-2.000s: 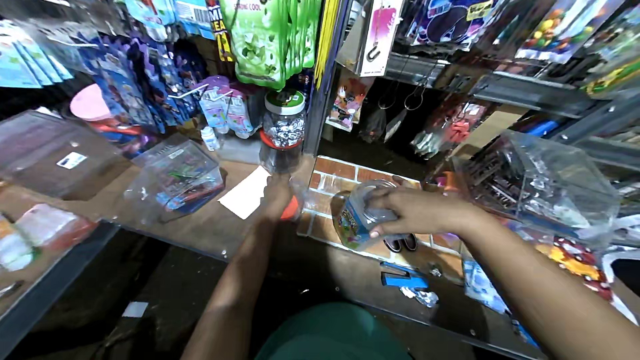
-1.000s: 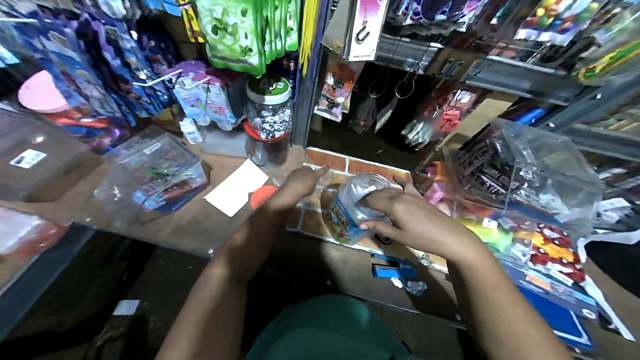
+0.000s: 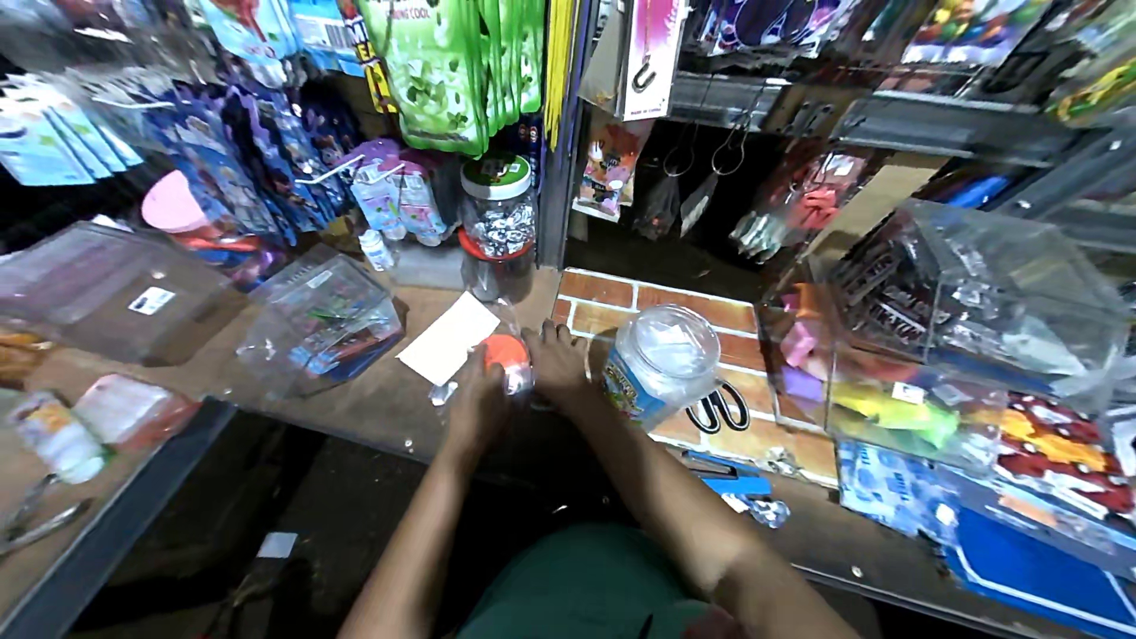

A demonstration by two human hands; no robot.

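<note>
My left hand (image 3: 479,399) rests at the left side of an orange-red round lid (image 3: 506,351), its fingers touching it. My right hand (image 3: 557,359) lies just right of the lid, fingers bent; what its fingertips touch cannot be told. Some clear plastic shows beneath the lid. A clear plastic jar (image 3: 667,351) with a blue label stands without a lid on the brick-patterned sheet (image 3: 728,342), to the right of my right hand. Black-handled scissors (image 3: 717,408) lie beside the jar. A sheet of white paper (image 3: 448,344) lies left of the lid.
A blue stapler-like tool (image 3: 732,479) lies near the front edge. Behind stands a green-lidded jar (image 3: 497,209) of silvery pieces. Clear bins stand left (image 3: 324,324) and right (image 3: 967,293). Hanging packets (image 3: 435,80) line the back.
My right hand has left the opening of the clear jar and moved left beside the orange-red lid. The jar now stands unheld. The left hand is now at the lid.
</note>
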